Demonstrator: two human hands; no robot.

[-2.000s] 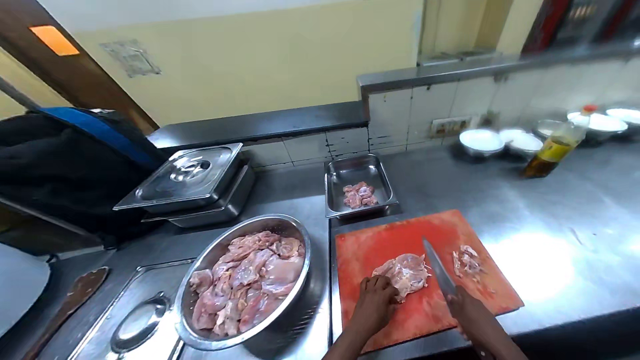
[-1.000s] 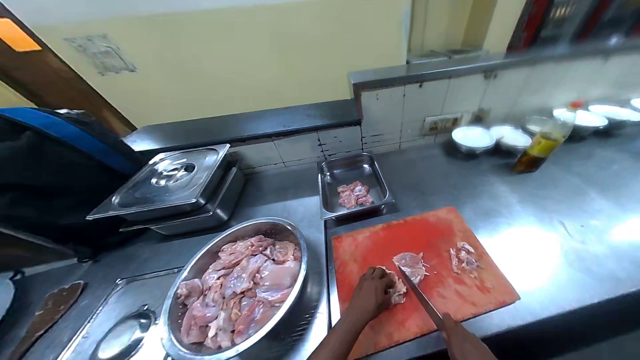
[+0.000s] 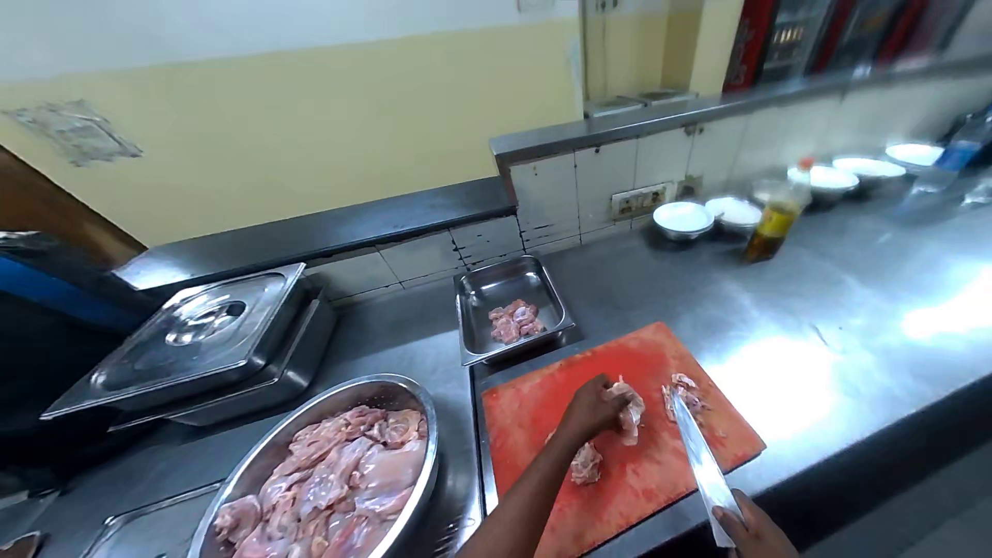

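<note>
My left hand (image 3: 597,411) grips a piece of raw chicken (image 3: 632,412) over the middle of a red cutting board (image 3: 535,387). Another raw piece (image 3: 586,465) lies on the board beside my left wrist. With my right hand (image 3: 748,527) I hold a kitchen knife (image 3: 701,457) at the board's right edge, its tip at a small pile of trimmings (image 3: 685,395). Behind the board, a steel pan (image 3: 473,310) holds small cut pieces of meat (image 3: 515,321). A large steel bowl (image 3: 426,407) full of raw chicken (image 3: 349,473) stands at the left.
Lidded steel pans (image 3: 263,341) stand at the left on the steel counter (image 3: 628,287). An oil bottle (image 3: 775,225) and several white bowls (image 3: 683,218) stand along the tiled wall at the back right. A power socket (image 3: 642,201) is on that wall.
The knife has moved from the chicken under my left hand to the trimmings at the right. One second ago its blade was at the piece; now my left hand holds a piece apart from another.
</note>
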